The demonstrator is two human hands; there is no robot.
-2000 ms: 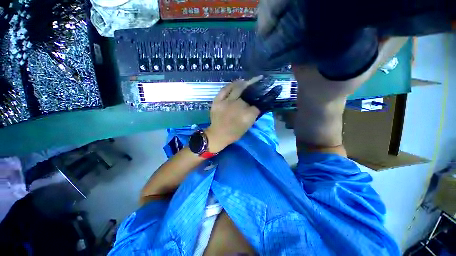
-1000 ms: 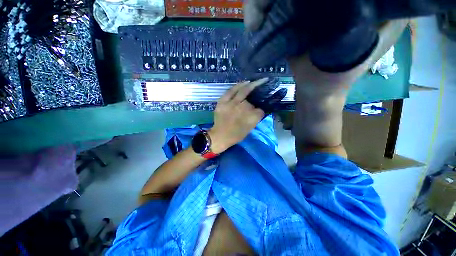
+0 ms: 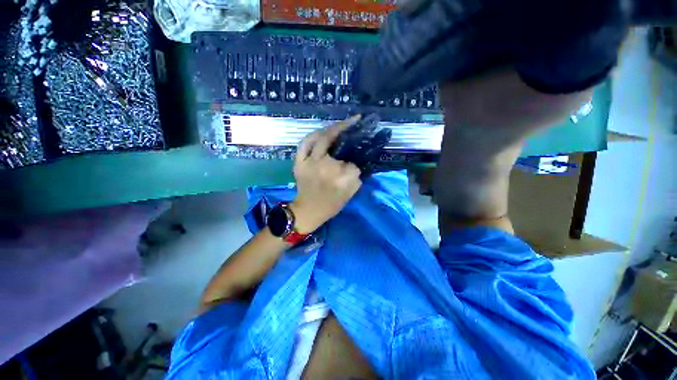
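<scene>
A dark jig point(image 3: 256, 110) with pale lettering lies on the green bench, with a row of black power transistors point(image 3: 292, 91), legs pointing away from me. A silvery heat sink point(image 3: 260, 130) lies along its near side. My left hand point(image 3: 326, 174), with black finger coverings, rests over the heat sink's middle; whether its fingertips hold anything is hidden. My right hand point(image 3: 416, 63) is large and blurred near the camera, around the dark electric screwdriver point(image 3: 549, 37). The screwdriver's tip and the jig's right part are hidden.
A black tray of shiny screws point(image 3: 108, 111) is at left, with a crumpled white cloth point(image 3: 208, 16) beside it. An orange-brown frame point(image 3: 319, 12) lies behind the jig. An open cardboard box point(image 3: 545, 204) is at right. Purple fabric point(image 3: 67, 274) is at lower left.
My left hand has moved left along the heat sink. The bench view has shifted slightly right. The purple fabric has come further in at lower left. My right hand stays around the screwdriver.
</scene>
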